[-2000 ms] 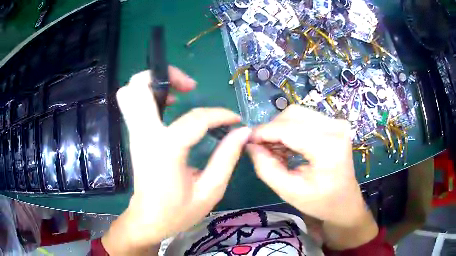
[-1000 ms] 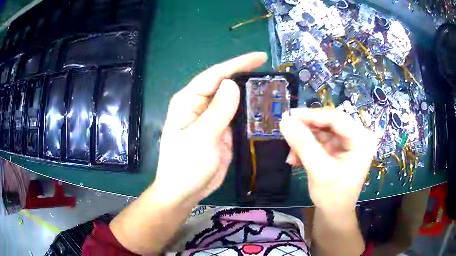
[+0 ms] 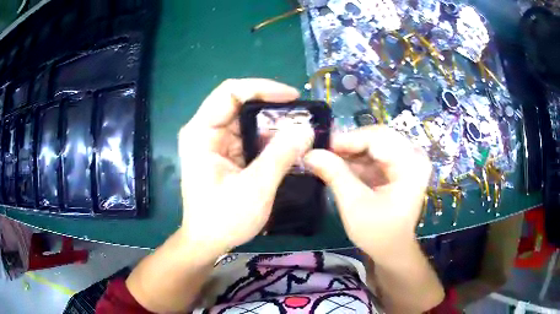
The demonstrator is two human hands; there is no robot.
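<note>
A black housing (image 3: 297,211) is held upright in front of me, its far end up. A circuit board (image 3: 267,122) shows in the recess at that far end, partly covered by my thumbs. My left hand (image 3: 224,178) grips the housing from the left, its thumb pressed on the board. My right hand (image 3: 381,184) is at the housing's right side, its thumb at the board's lower right and its fingers at the right edge. The board's lower part is hidden and blurred.
A large black blister tray (image 3: 142,122) lies at left. A pile of board assemblies (image 3: 417,92) with orange strips lies on clear plastic at right. One flex cable (image 3: 276,19) sticks out at the pile's upper left. Red stools (image 3: 55,252) stand on the floor below.
The housing has moved left in view. My left thumb has moved onto the board, covering part of it. The orange strip seen hanging over the housing a second ago no longer shows.
</note>
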